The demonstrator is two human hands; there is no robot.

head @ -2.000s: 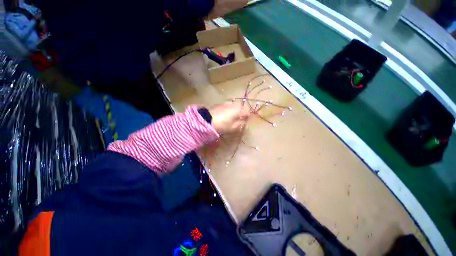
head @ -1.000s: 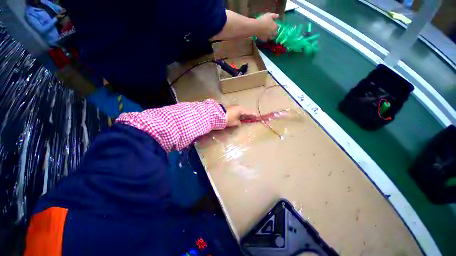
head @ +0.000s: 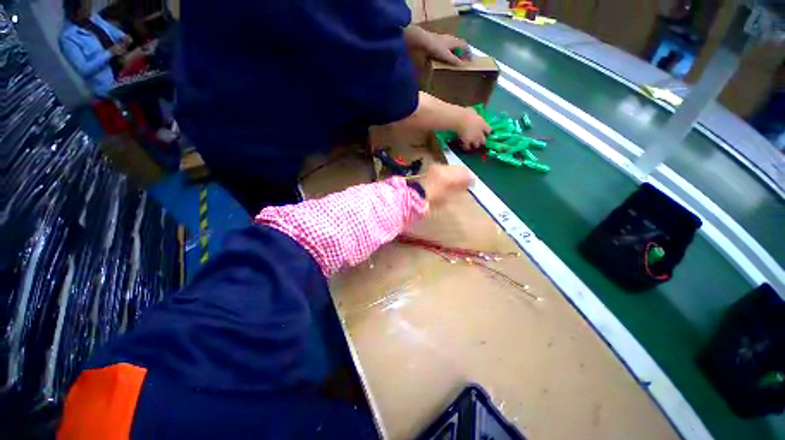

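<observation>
My left hand (head: 448,184), below a pink checked sleeve, is over the near edge of the small cardboard box at the bench's belt side. It is blurred, and I cannot tell whether it holds anything. A bundle of thin red and dark wire leads (head: 448,250) with tiny white ends lies on the cardboard-covered bench (head: 516,344), partly behind my sleeve. A black plastic front shell (head: 472,418) lies at the bottom, cut off by the picture edge. My right hand is not in view.
A black-handled tool (head: 398,163) lies in the box. Another person's hand (head: 472,129) touches a pile of green parts (head: 516,144) on the green belt (head: 559,202). Two deep black boxes (head: 644,236) stand on the belt. A second person sits at the upper left.
My left hand has moved from the wire leads toward the cardboard box, leaving the leads on the bench. The other person's green parts have gone down onto the belt. The view has shifted.
</observation>
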